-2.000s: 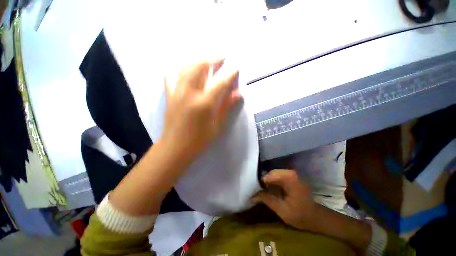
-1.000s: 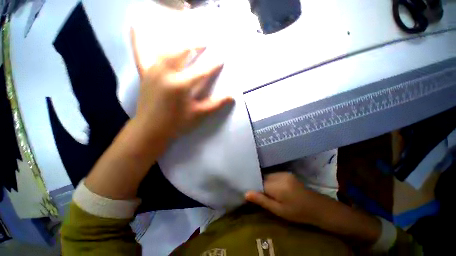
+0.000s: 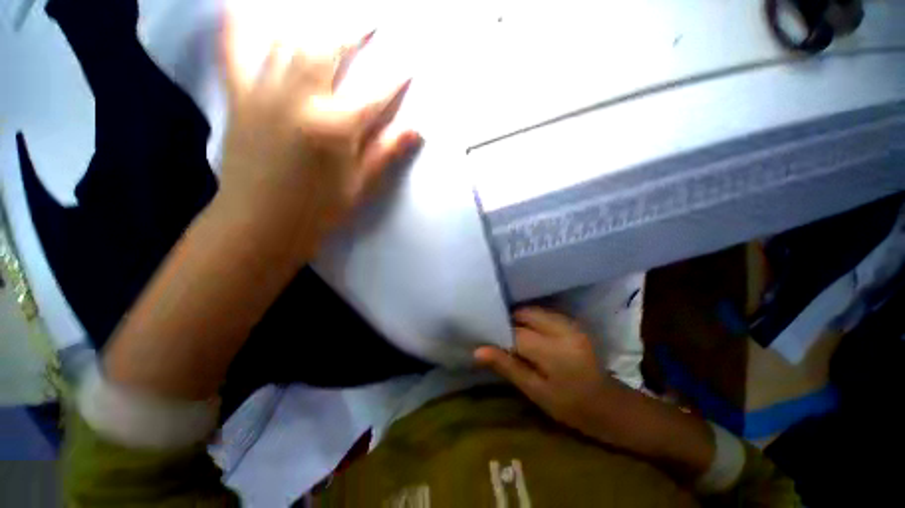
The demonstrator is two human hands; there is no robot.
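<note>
A pale cut panel lies over the table's front edge and hangs towards my lap. A black cut panel with a curved cut-out lies beside and under it on the left. My left hand rests on the pale panel with its fingers spread, pressing it flat; its fingertips are blown out by bright light. My right hand pinches the pale panel's right edge just below the table edge. The needle area is not in view.
A grey ruler strip runs along the table's front edge to the right. Black scissors lie at the upper right, cut off by the picture's edge. Black and pale pieces and a blue strip are below the table at right.
The view has shifted. The black panel has spread out further left from under the pale one. My left hand has moved left and up with its fingers spreading; my right hand still pinches the edge.
</note>
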